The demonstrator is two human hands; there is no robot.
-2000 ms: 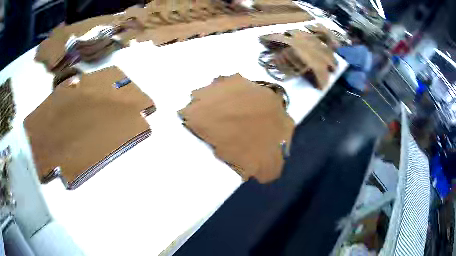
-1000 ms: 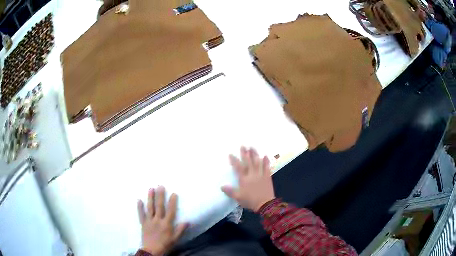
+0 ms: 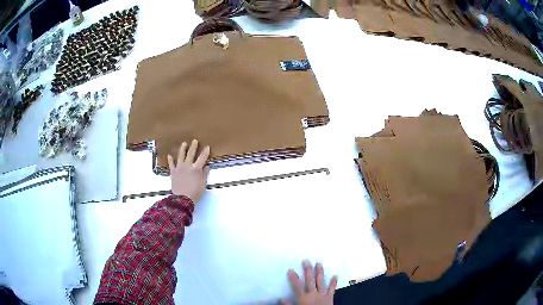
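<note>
A white backing panel [image 3: 268, 226] lies flat in front of me, a thin brown strip [image 3: 268, 178] along its far edge. My left hand [image 3: 190, 174] reaches over that strip, fingers spread, fingertips at the near edge of the finished panel stack [image 3: 226, 95]. My right hand [image 3: 311, 288] is at the bottom of the view, fingers apart on the white panel, partly cut off by the frame edge. Neither hand grips anything. The finished stack has a handle [image 3: 217, 26], a shiny wrapped fitting [image 3: 221, 40] and a black label [image 3: 295, 65] on top.
Loose outer panel stack [image 3: 423, 184] at right, its handles sticking out. Backing panel stack [image 3: 36, 232] at near left. Wrapped fittings [image 3: 71, 122] lie on the grey board [image 3: 100, 173], dark fittings [image 3: 95, 47] beyond. More brown panels [image 3: 417, 27] lie at the back.
The view has turned, placing the finished stack centrally. Since one second ago my left hand has moved forward from the near part of the white panel to the stack's edge. My right hand stays near the panel's near edge.
</note>
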